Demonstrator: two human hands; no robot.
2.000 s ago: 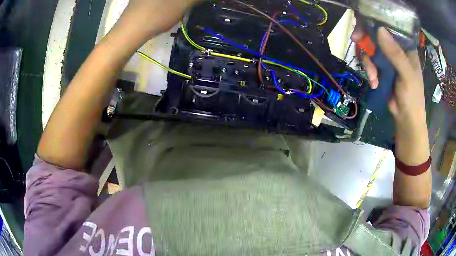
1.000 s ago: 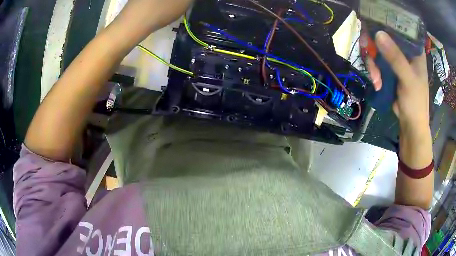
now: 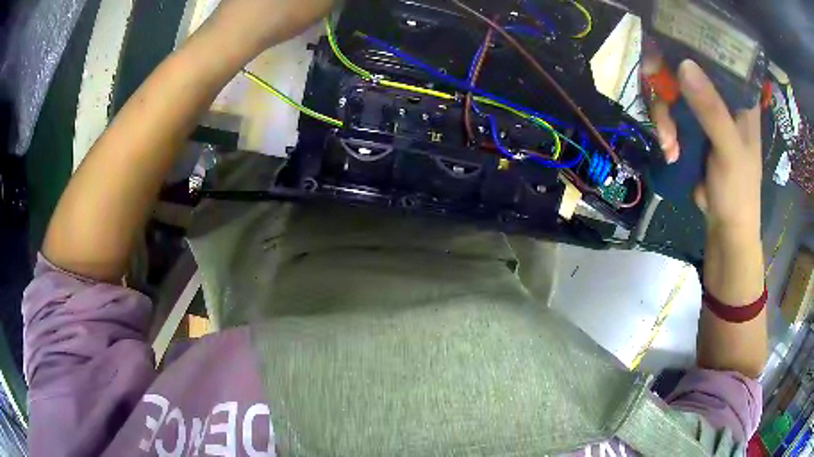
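Observation:
A black socket housing [image 3: 406, 170] lies in front of me, open side up. A yellow-green earth wire [image 3: 419, 88], blue wires [image 3: 402, 59] and a brown wire [image 3: 543, 70] cross it. A small circuit board module [image 3: 613, 189] with blue parts sits at its right end. My right hand [image 3: 727, 152], with a red wristband, is wrapped around the dark blue grip of a soldering gun [image 3: 714, 40] with an orange trigger and pale label. My left hand [image 3: 281, 11] reaches to the housing's far left; its fingers are cut off by the top edge.
A white work pad [image 3: 629, 294] edged with yellowish tape shows right of the apron. A loose yellow-green wire end [image 3: 277, 92] sticks out left of the housing. A dark rod [image 3: 241, 194] with a shiny end lies along the near left side.
The housing has shifted slightly in view. My left forearm sits a little further left than two seconds ago. My right hand keeps its grip on the soldering gun.

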